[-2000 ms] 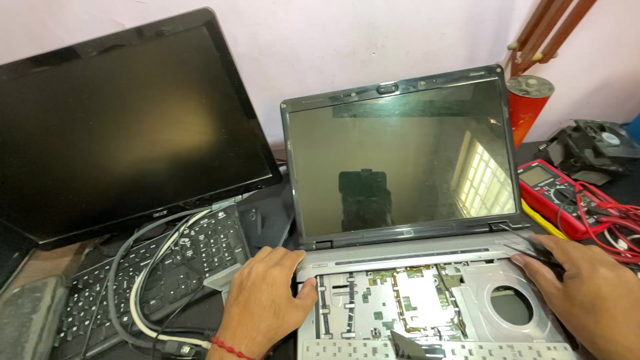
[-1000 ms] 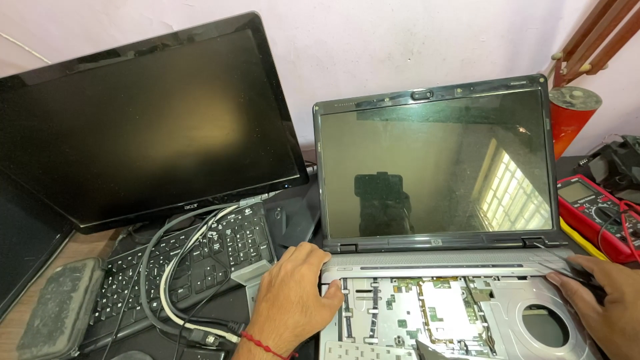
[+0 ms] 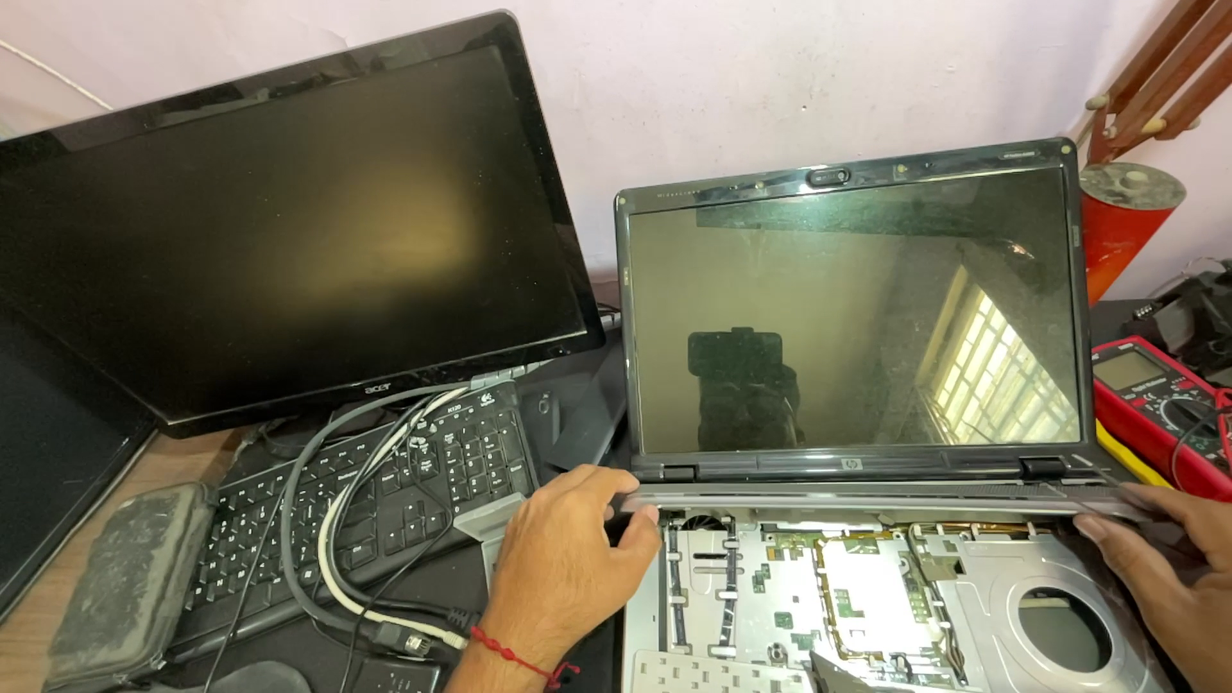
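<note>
An HP laptop stands with its lid up and its dark screen (image 3: pixel 857 327) facing me; the keyboard area of its base (image 3: pixel 789 587) is uncovered, showing metal plates, cables and a round opening. Along the hinges lies a long grey plastic trim strip (image 3: pixel 866 499), its front edge tilted up from the base. My left hand (image 3: pixel 568 558), with a red cord on the wrist, pinches the strip's left end between thumb and fingers. My right hand (image 3: pixel 1155 558) grips its right end, and a thin metal tool (image 3: pixel 1068 496) shows by those fingers, its handle hidden.
To the left are an Acer monitor (image 3: pixel 308 231), a black keyboard (image 3: pixel 385 481), grey and white cables (image 3: pixel 322 539) and a dusty case (image 3: pixel 130 577). On the right lie a red multimeter (image 3: pixel 1169 409) and black parts (image 3: pixel 1193 318), with a red cylinder (image 3: pixel 1126 221) behind.
The strip lay flatter on the base in the earlier frames; now its front edge is raised, with both hands at its ends. The view has shifted to the left.
</note>
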